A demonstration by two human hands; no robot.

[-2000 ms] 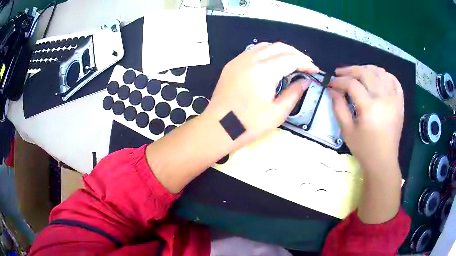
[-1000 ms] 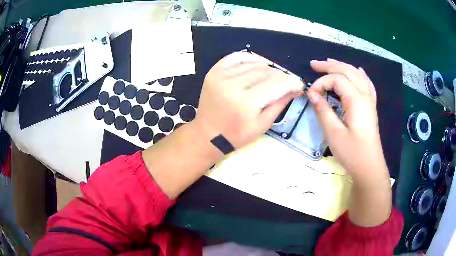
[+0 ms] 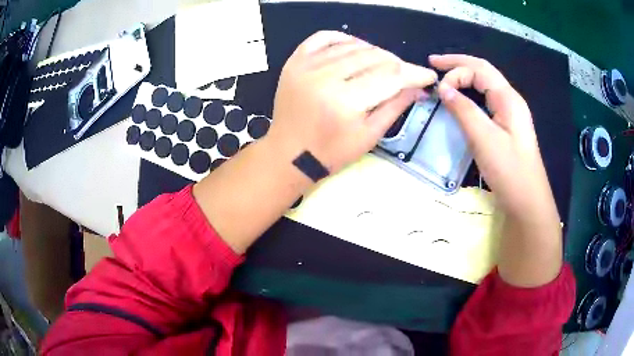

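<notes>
A silver-grey speaker housing [image 3: 440, 149] lies on the black work mat, its upper part hidden under my hands. A thin black strip runs across it. My left hand [image 3: 340, 104] is over the housing's left side, thumb and fingers pinched together at its upper edge. My right hand [image 3: 497, 125] is at the right side, thumb and forefinger meeting my left fingertips. Something small and dark shows between the fingertips; I cannot tell what it is. A black foam square [image 3: 311, 166] sticks to my left wrist. A pale yellow release liner [image 3: 396, 219] lies in front of the housing.
Round black foam pads on a cream sheet [image 3: 170, 125] lie left of my left arm. A plain white backing sheet [image 3: 219, 42] lies behind them. A second housing [image 3: 90, 97] is at the far left. Several round speaker drivers [image 3: 596, 147] stand at the right edge.
The black strip or wire stretched out from my left fingers a second ago no longer shows. My fingertips remain pinched together above the housing. The view has shifted slightly.
</notes>
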